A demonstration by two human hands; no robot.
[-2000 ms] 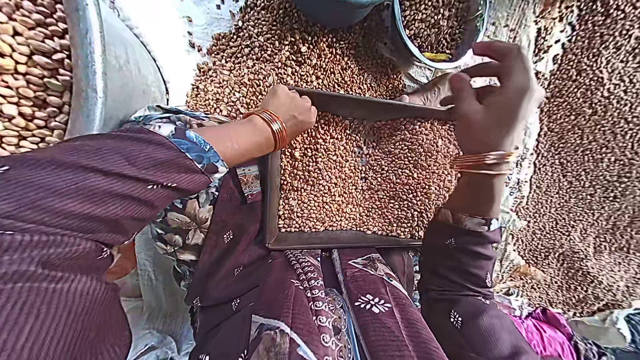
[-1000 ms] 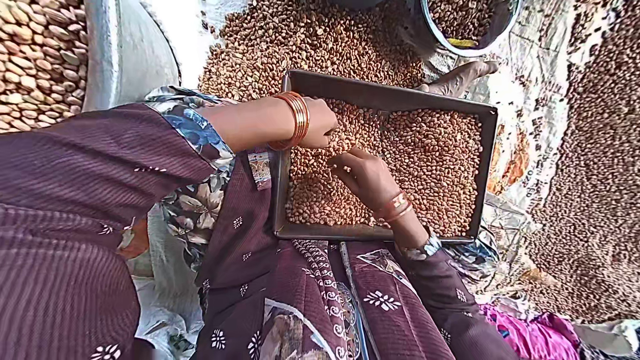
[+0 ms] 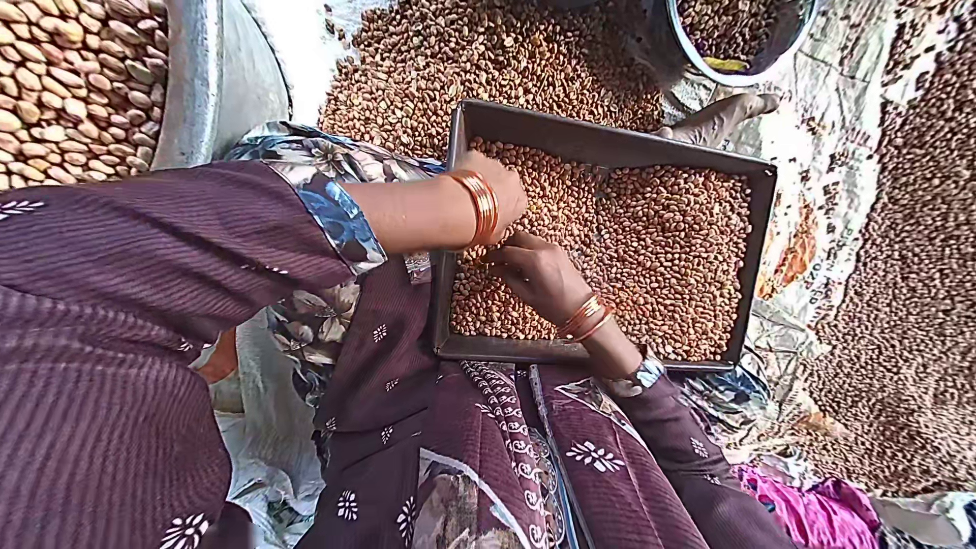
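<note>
A rectangular metal tray [image 3: 595, 131] rests on my lap, with small brown nuts or seeds [image 3: 671, 252] spread over its bottom. My left hand [image 3: 494, 194], with copper-coloured bangles at the wrist, is over the tray's left part, its fingers curled and blurred; whether it pinches a nut is hidden. Just below and to the right, my right hand [image 3: 541, 278] reaches into the nuts from the front edge, its bent fingertips close to the left hand. What lies between the fingertips cannot be made out.
A large metal basin [image 3: 221, 84] of bigger, paler nuts stands at upper left. Behind the tray a heap of brown nuts [image 3: 427, 76] lies by a bucket [image 3: 743, 76] holding more. A foot [image 3: 713, 122] shows beyond the tray. Another wide spread [image 3: 907, 320] lies right, near pink cloth [image 3: 816, 507].
Two seconds ago both hands were at the tray's far side, the left on its rim. Since then both have come into the tray, over the nuts, and the tray's far edge has tilted in view.
</note>
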